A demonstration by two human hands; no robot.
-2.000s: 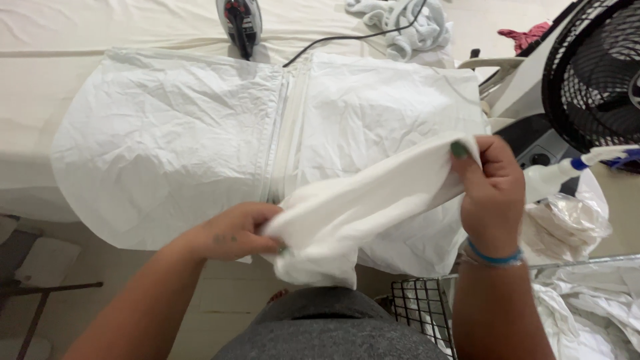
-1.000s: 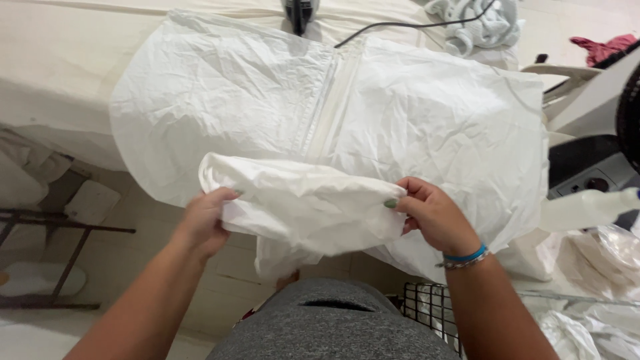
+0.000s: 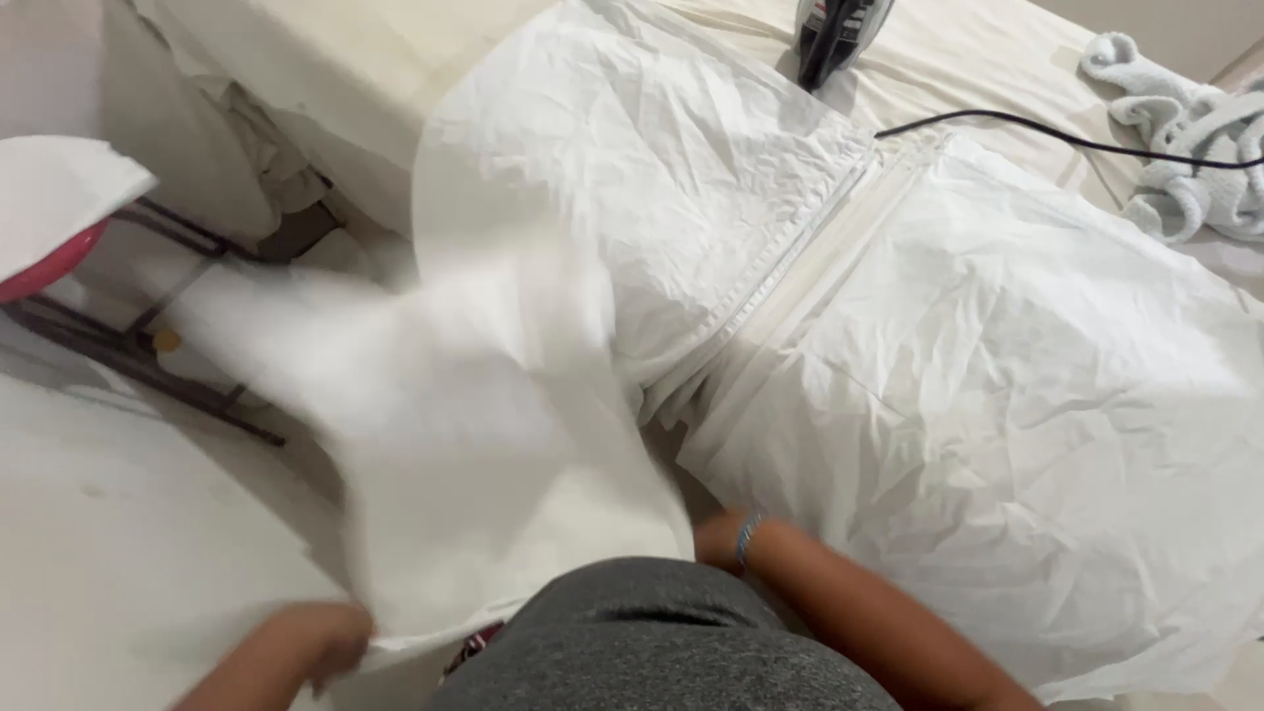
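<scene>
A white cloth (image 3: pixel 474 425), blurred by motion, billows out in front of my body. At its lower left corner my left hand (image 3: pixel 331 637) is shut on the cloth's edge. My right hand (image 3: pixel 719 541), with a band on the wrist, is at the cloth's right edge; its fingers are hidden behind the cloth, so its grip cannot be told. Beyond lies a large wrinkled white fabric piece (image 3: pixel 1007 415) with a gathered seam across its middle, spread over the cream-covered table. A clothes iron (image 3: pixel 839 39) stands at the top of the view.
The iron's black cord (image 3: pixel 1027 120) runs right to a bundled pale, fluffy cloth (image 3: pixel 1185 148). At left is a dark metal frame (image 3: pixel 148 346), beside a white and red item (image 3: pixel 64 217). The cream-covered table's (image 3: pixel 326 89) edge drops off at the left.
The cloth, bunched between both hands before, is now opened out and billowing to the left. Both hands have moved lower, near my body. The view has swung left.
</scene>
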